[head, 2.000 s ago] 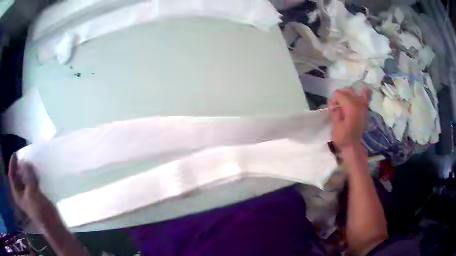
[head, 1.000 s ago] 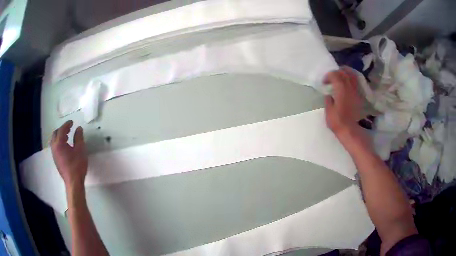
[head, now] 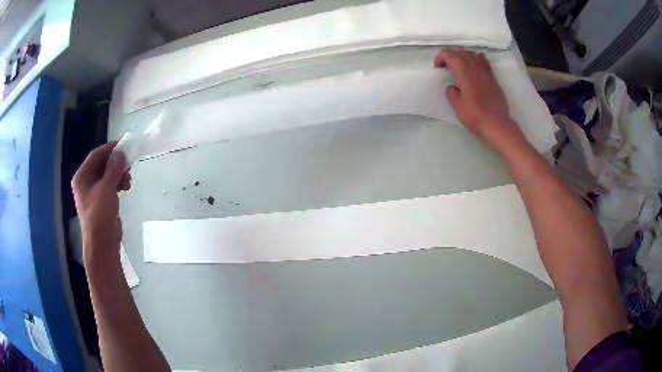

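Note:
A thin white interlining strip (head: 327,98) lies across the far part of the pale grey-green table (head: 312,156). My left hand (head: 104,174) pinches its narrow left end, which is lifted a little. My right hand (head: 472,91) lies over its wide right part with fingers apart; whether it grips anything is hard to tell. A single white fabric panel (head: 327,231) lies flat across the middle, narrow end left, its wide curved end partly behind my right forearm. Part of another white piece (head: 464,345) shows at the near edge.
A stack of long white strips (head: 319,43) lies along the far edge. The blue machine cover (head: 33,218) and pale control box (head: 43,54) stand at left. A small white piece (head: 129,269) shows beside my left forearm. Crumpled scraps (head: 617,174) are heaped at right. Dark spots mark the table.
My left hand has moved up to the far strip's left end, whose folded-over part no longer shows. My right hand has moved inward over its wide part. The view has shifted, showing more of the machine.

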